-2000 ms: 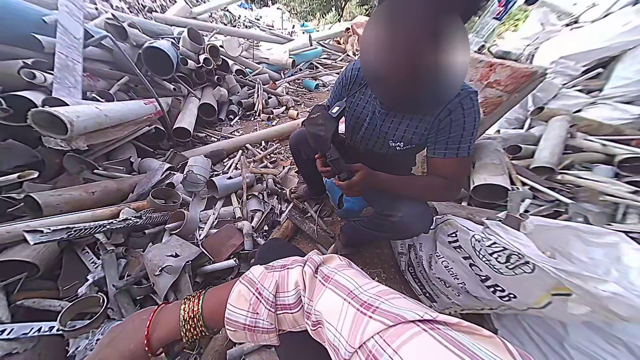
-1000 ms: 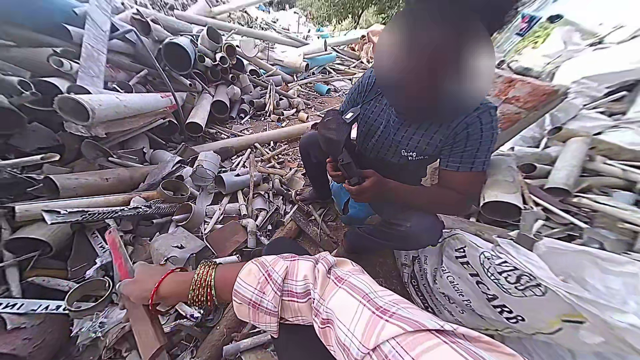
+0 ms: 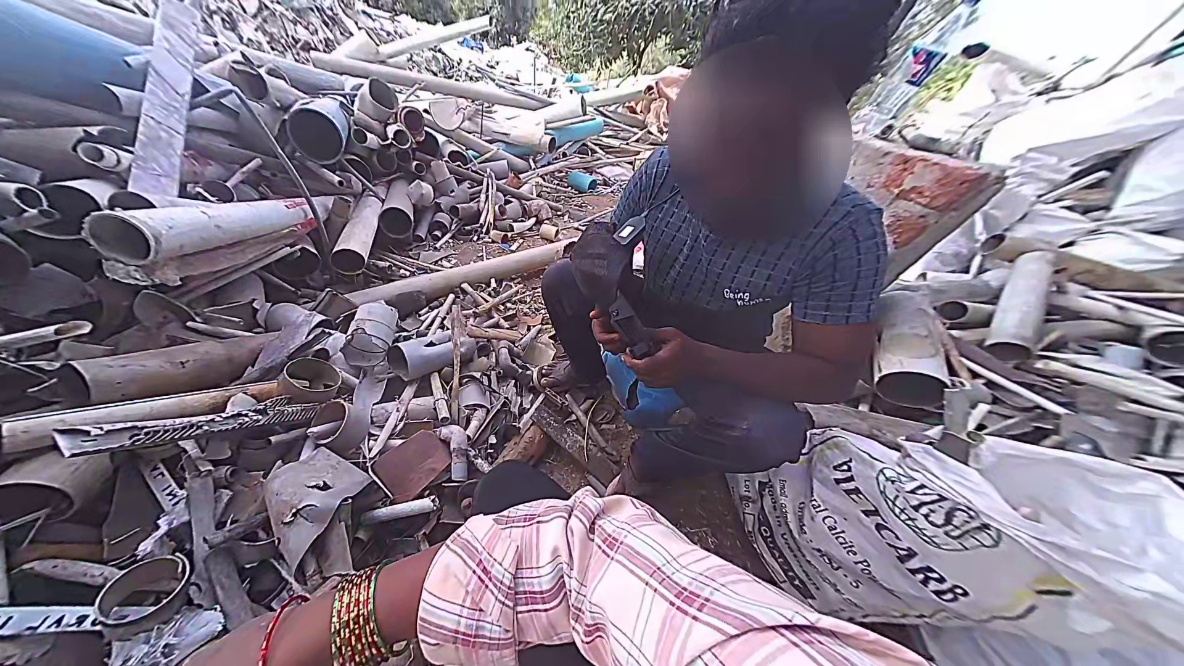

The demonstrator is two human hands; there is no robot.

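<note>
My right arm, in a pink and white plaid sleeve with bangles and a red wrist thread, reaches across the lower edge. Of my right hand (image 3: 227,649) only the part next to the wrist shows at the bottom left; its fingers and anything in them are cut off. Scrap pipe pieces lie about it, the nearest a short pipe ring (image 3: 143,592) and a bent grey plastic sheet (image 3: 310,495). My left hand is out of view. Opposite me a person (image 3: 740,305) squats, both hands around a small black device (image 3: 634,328) with a dark cap-like thing beside it.
A heap of plastic pipes (image 3: 213,227) rises on the left. A long pipe (image 3: 462,277) lies across the ground behind. At the right are a white printed woven sack (image 3: 888,527), more pipe scrap (image 3: 1022,305) and a reddish, worn slab (image 3: 925,190).
One second ago my right hand gripped a long reddish-brown piece at the lower left. The hand has since moved down, mostly out of frame, and that piece no longer shows. The other person stays squatting.
</note>
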